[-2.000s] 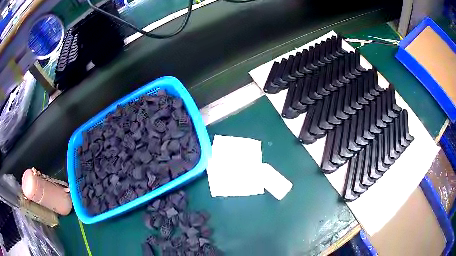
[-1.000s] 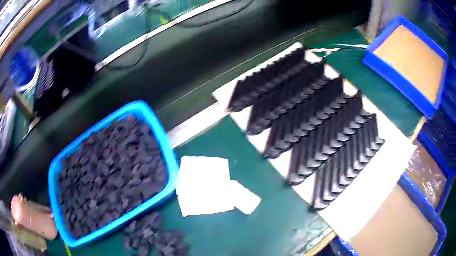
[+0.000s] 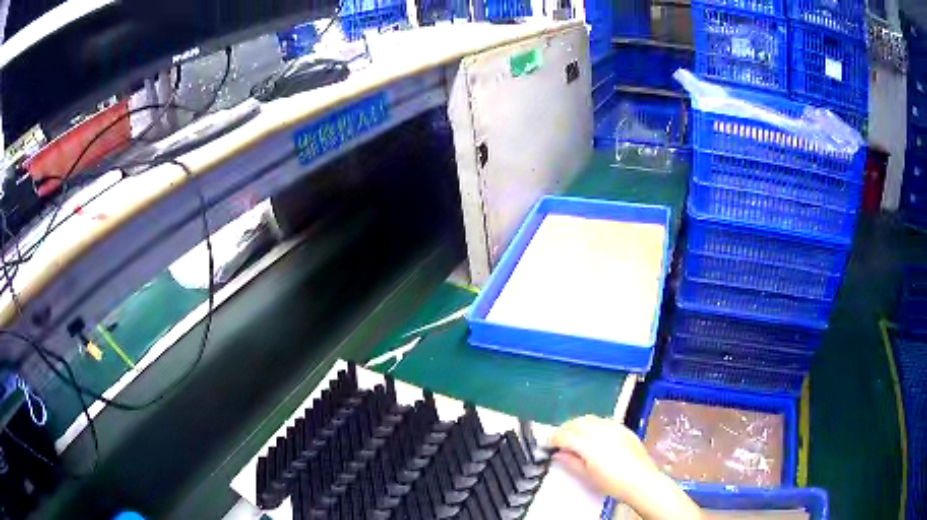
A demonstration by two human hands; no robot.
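Long black moulded parts (image 3: 407, 457) lie in neat slanted rows on a white board (image 3: 574, 498) at the bottom centre, cut off by the lower edge. My right hand (image 3: 610, 462) is bare and reaches in from the bottom right. Its fingertips are at the board's right side, beside the end of the last row. Whether the fingers grip the board or a part is hidden. My left hand is out of the picture.
A blue tray (image 3: 476, 330) with a pale bottom stands beyond the board. Blue crates (image 3: 767, 259) are stacked at right, with a bagged one (image 3: 717, 442) lower down. A white cabinet panel (image 3: 523, 142) stands behind. A wood-edged shelf with hanging cables spans the left above the dark conveyor (image 3: 234, 355).
The view has swung right and up. The parts basket, loose small pieces and white papers have left the main view. The board now sits lower, and my right hand has appeared at its right side.
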